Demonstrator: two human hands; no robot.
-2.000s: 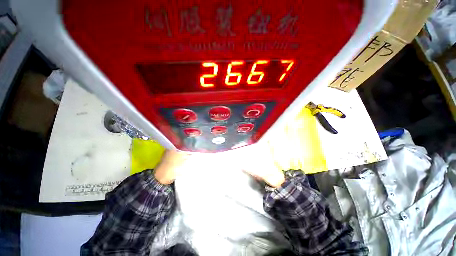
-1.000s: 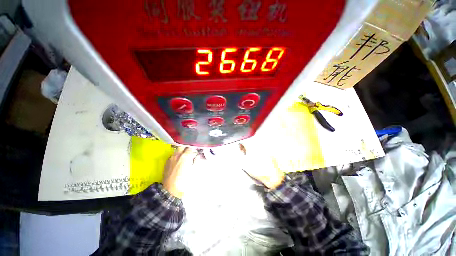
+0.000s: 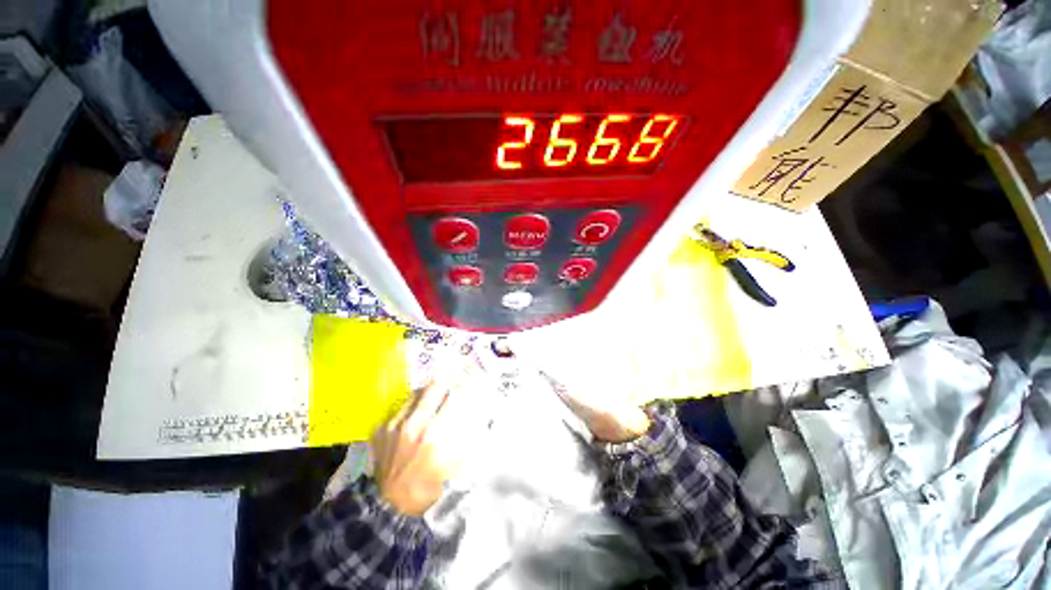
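The servo snap-button machine [image 3: 528, 69] fills the upper middle, its red display reading 2668. A small dark press die [image 3: 500, 346] shows just below the head. The pale garment [image 3: 519, 484] lies below it, glaring white under the lamp. My left hand [image 3: 415, 449] rests on the garment's left part, fingers extended toward the die; glare hides whether it grips anything. My right hand [image 3: 605, 415] is at the garment's right side, partly washed out, with its fingertips lost in glare, so its hold cannot be told.
A glittering button parts heap [image 3: 320, 274] lies left of the head. Yellow sheets [image 3: 357, 380] lie on both sides. Yellow-black pliers [image 3: 749, 263] lie right on the white table [image 3: 208, 334]. A cardboard carton [image 3: 836, 127] stands behind right. A garment pile [image 3: 957, 461] lies at right.
The display went from 2667 to 2668. My left hand has moved down from the head, and more of it shows. My right hand has stayed nearly in place. The view has shifted, showing more of the parts heap.
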